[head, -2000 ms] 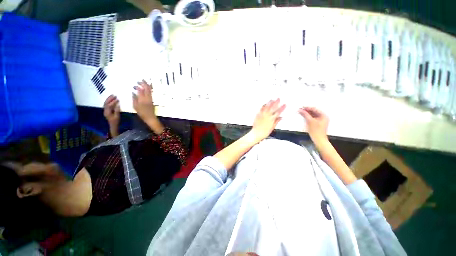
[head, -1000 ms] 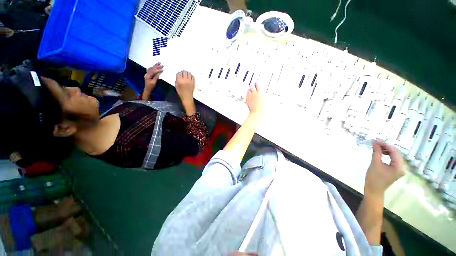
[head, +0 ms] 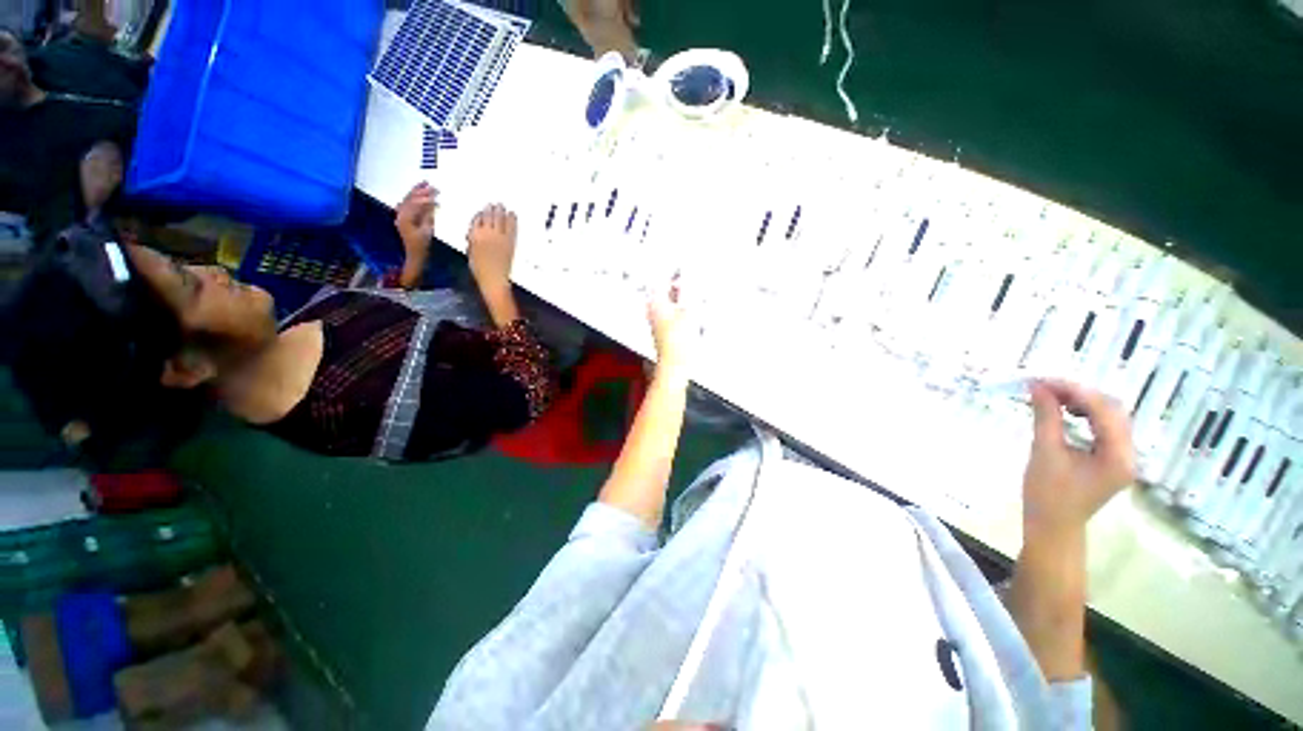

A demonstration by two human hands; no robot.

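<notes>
White units (head: pixel 1146 393), slim bars with small dark strips, lie in rows along the bench, closely lined up at the right. My right hand (head: pixel 1075 414) is over the bench beside these rows, its thumb and forefinger pinched on a small pale piece (head: pixel 1012 384) that points left. What the piece is cannot be made out. My left hand (head: pixel 667 317) is near the bench's front edge, fingers pointing up towards the rows; it is overexposed, and whether it holds anything cannot be told.
A second worker (head: pixel 357 364) sits at the left, both hands at the bench (head: pixel 915 443). Beyond are a blue crate (head: pixel 257 107), a sticker sheet (head: pixel 446 60), a cut sticker strip (head: pixel 436 146) and two white rolls (head: pixel 703 86). Another person's arm shows at the top.
The view has swung towards the left. My hands have moved apart; my right hand has gone right to the lined-up units and now pinches a pale piece. My left hand has shifted slightly back from the rows.
</notes>
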